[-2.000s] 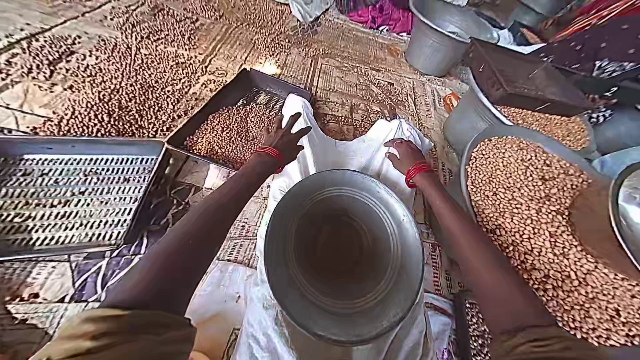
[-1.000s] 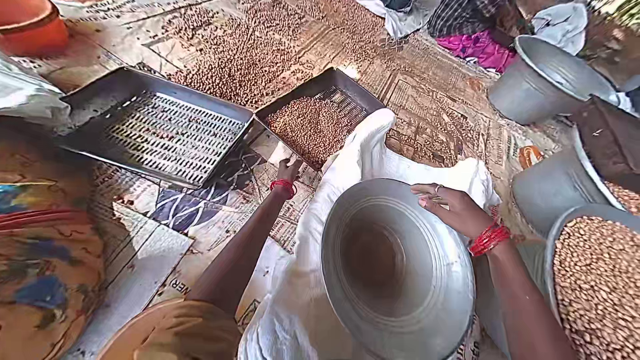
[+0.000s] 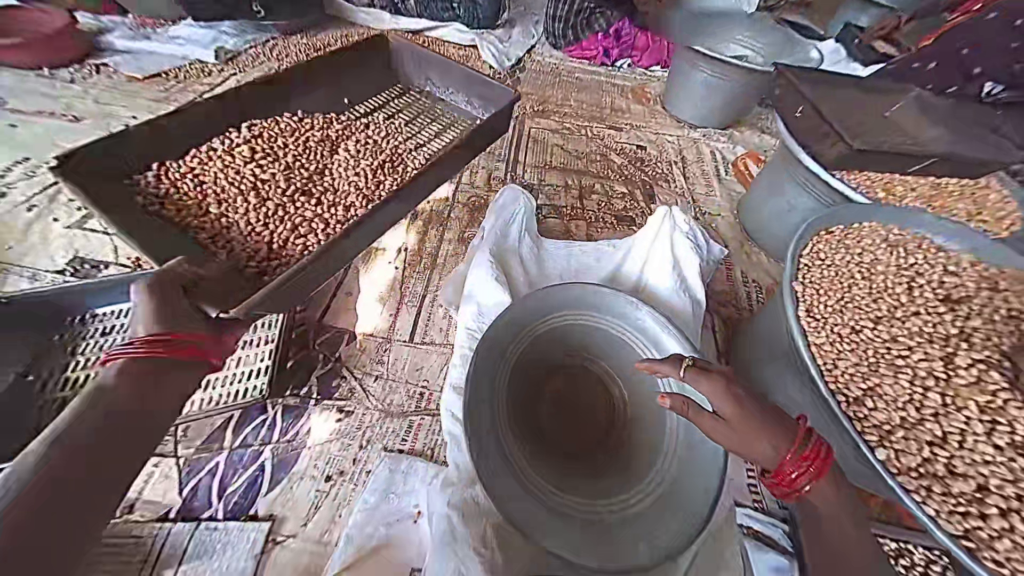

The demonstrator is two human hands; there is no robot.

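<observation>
My left hand [image 3: 180, 308] grips the near corner of a dark metal tray with a slotted base [image 3: 384, 216], which is tilted and holds a heap of shelled nuts [image 3: 296, 180]. My right hand [image 3: 716, 400] is over the right side of a wide-rimmed metal basin [image 3: 592, 488], fingers spread over its inner slope; whether they touch it I cannot tell. The basin stands on a white cloth sack [image 3: 592, 256] between my arms, with no nuts visible inside.
A second slotted tray [image 3: 240, 360] lies at the left, partly under the held one. At the right stand a large tub of nuts [image 3: 912, 344] and another tub [image 3: 780, 200] with a dark tray [image 3: 888, 120] on it. Metal buckets [image 3: 708, 88] stand behind. Printed sheets [image 3: 416, 320] cover the ground.
My left hand has taken hold of the nut-filled tray, which has come up off the ground and nearer. My right hand has moved from the sack to the basin since the earliest frame.
</observation>
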